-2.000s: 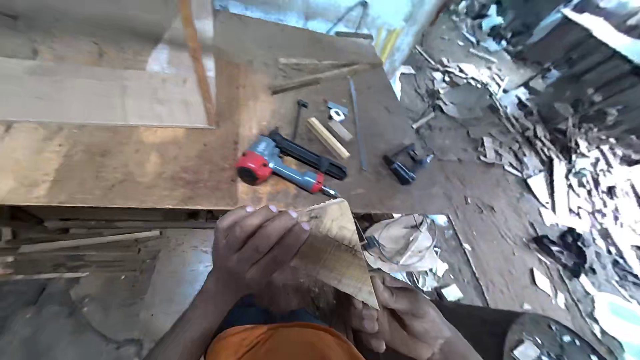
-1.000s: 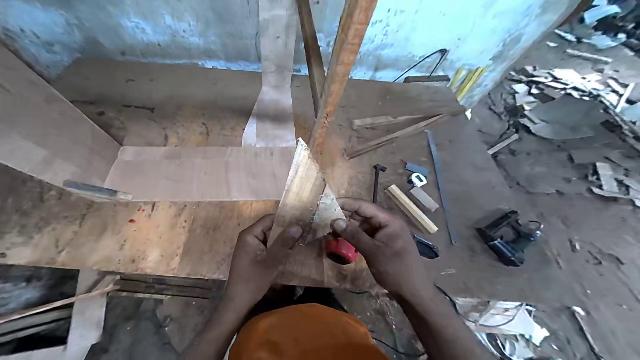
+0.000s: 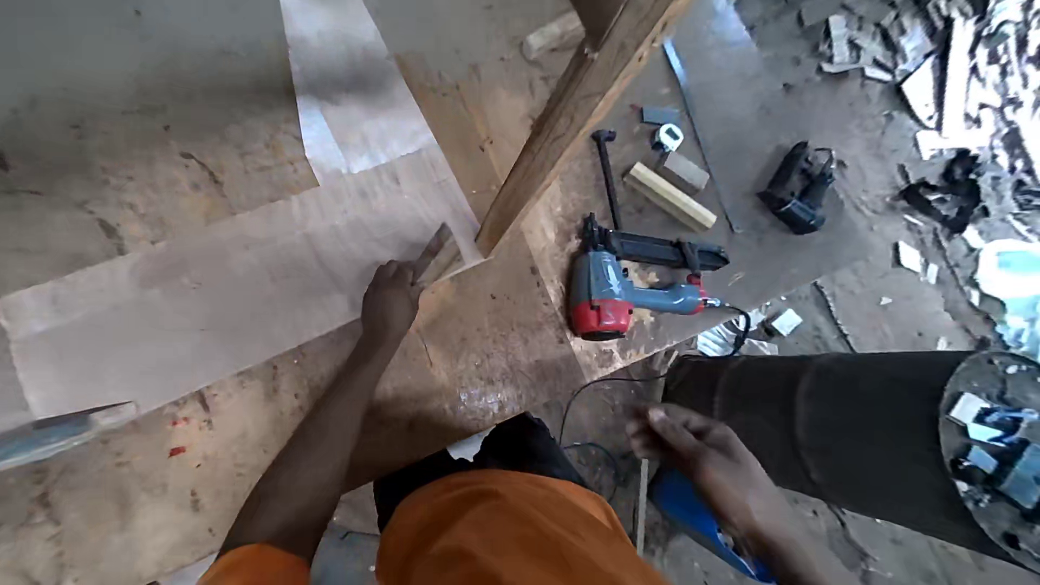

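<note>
My left hand [image 3: 392, 299] grips a small triangular piece of wood [image 3: 437, 253] against a plywood panel [image 3: 244, 268], close to the foot of a slanting wooden post [image 3: 561, 122]. My right hand [image 3: 691, 447] hangs over the bench's front edge, blurred, with thumb and fingers drawn together; whether it holds something small cannot be told. Between the post and the bench corner lies a grey and red pneumatic nailer [image 3: 605, 294] with its hose attached. Neither hand touches it.
Behind the nailer lie a hammer [image 3: 608, 175], a yellowish wood strip [image 3: 670, 197], a tape measure [image 3: 668, 137], a long metal strip [image 3: 699, 130] and a black tool [image 3: 800, 188]. A dark drum [image 3: 812, 422] stands right of me. Wood scraps [image 3: 934, 65] litter the floor.
Both hands held the wood pieces in front of me; now my left hand has one at the panel by the post, and my right hand has moved away to the right. The view has shifted.
</note>
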